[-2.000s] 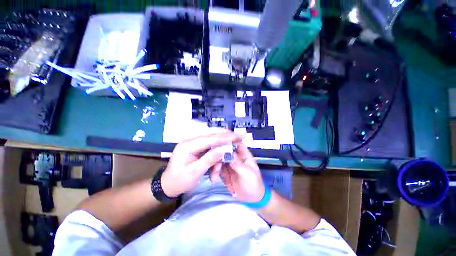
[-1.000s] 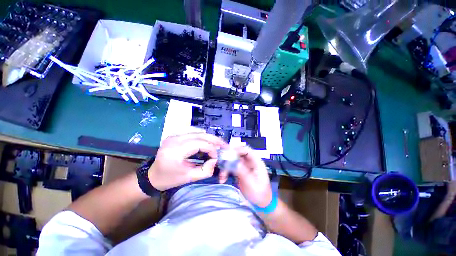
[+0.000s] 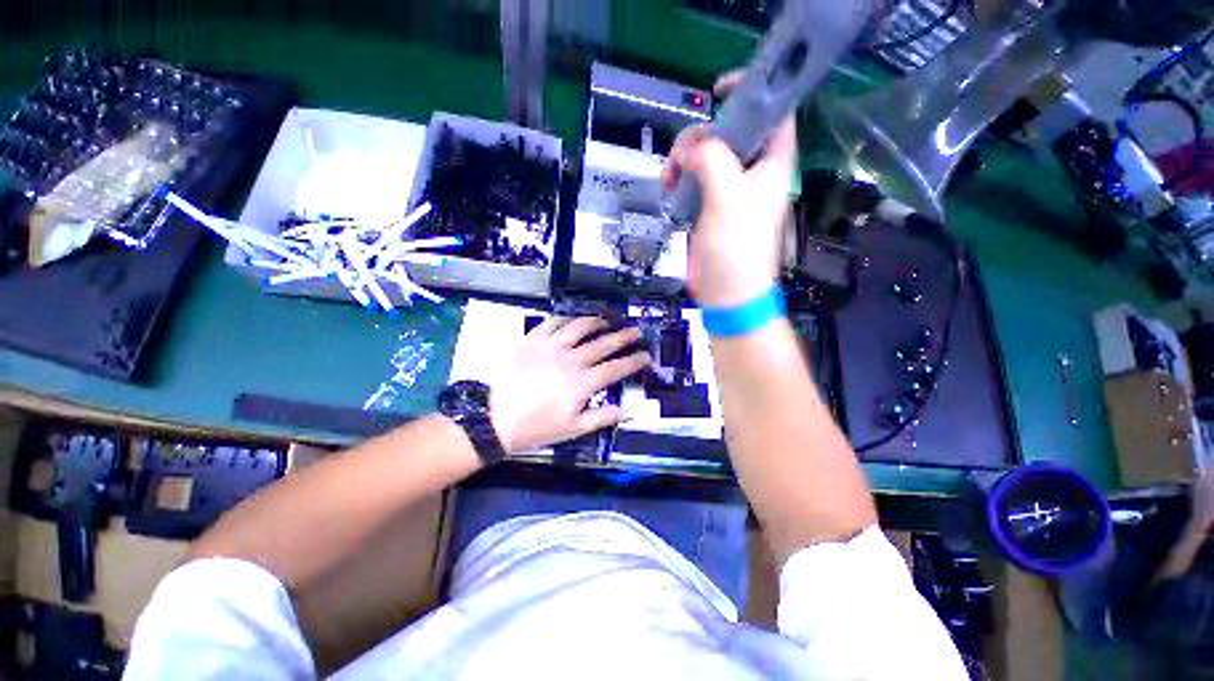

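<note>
My left hand (image 3: 566, 383) lies spread, palm down, over a black plastic housing (image 3: 666, 343) on the white work pad (image 3: 486, 343). It covers much of the housing; whether its fingers pinch a small part cannot be seen. My right hand (image 3: 735, 200) is raised beyond the pad and wraps the lower part of the thick grey electric screwdriver (image 3: 786, 80), which hangs at a slant. The screwdriver's tip is hidden or blurred near the screw feeder (image 3: 612, 186).
White bins hold flat cables (image 3: 349, 260) and small black parts (image 3: 486, 200). A black tray (image 3: 885, 333) with small components lies right. A blue round tub (image 3: 1048, 516) stands at the bench's front right. Cartons with housings (image 3: 206, 495) sit below. A person's arm (image 3: 1189, 532) shows far right.
My hands have parted from the small silvery thing held between them. My left hand has moved onto the housing; my right hand has reached up and taken hold of the screwdriver.
</note>
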